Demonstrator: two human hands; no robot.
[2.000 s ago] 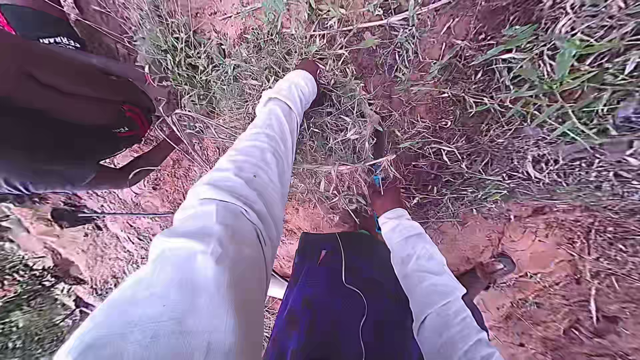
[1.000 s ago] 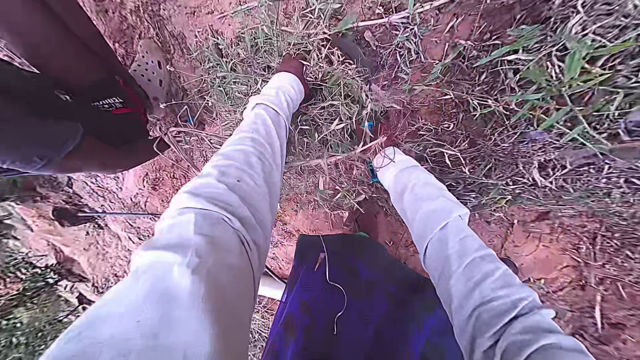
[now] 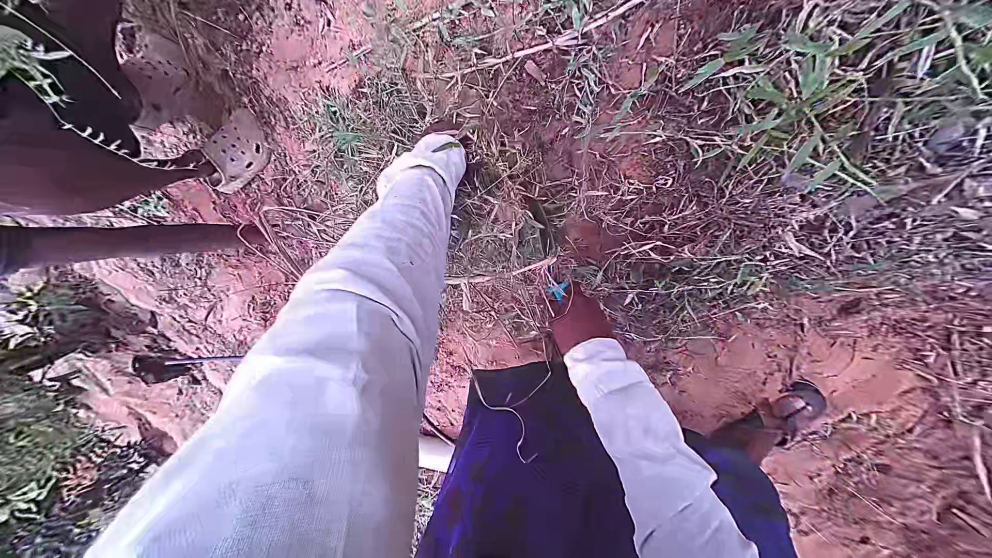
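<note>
My left hand (image 3: 452,133) is low in the dry grass at upper centre, mostly hidden beyond the white sleeve; its fingers cannot be made out. Right of centre, my right hand (image 3: 580,316) is closed near the ground around a narrow tool with a bright blue part (image 3: 558,291). What looks like its dark blade (image 3: 542,221) points away from me into the grass stems (image 3: 504,275). Loose stems lie about both hands. A thin pale strand (image 3: 508,408) hangs over the dark blue cloth (image 3: 535,473) on my lap.
Another person's arm (image 3: 132,242) reaches in from the left, with a perforated clog (image 3: 236,151) above it. A dark object with a thin blue rod (image 3: 205,359) lies at lower left. My sandalled foot (image 3: 798,407) is at right, on reddish soil (image 3: 860,372).
My right hand has drawn back towards me with the tool since one second ago. The other person's arm and legs have shifted at left.
</note>
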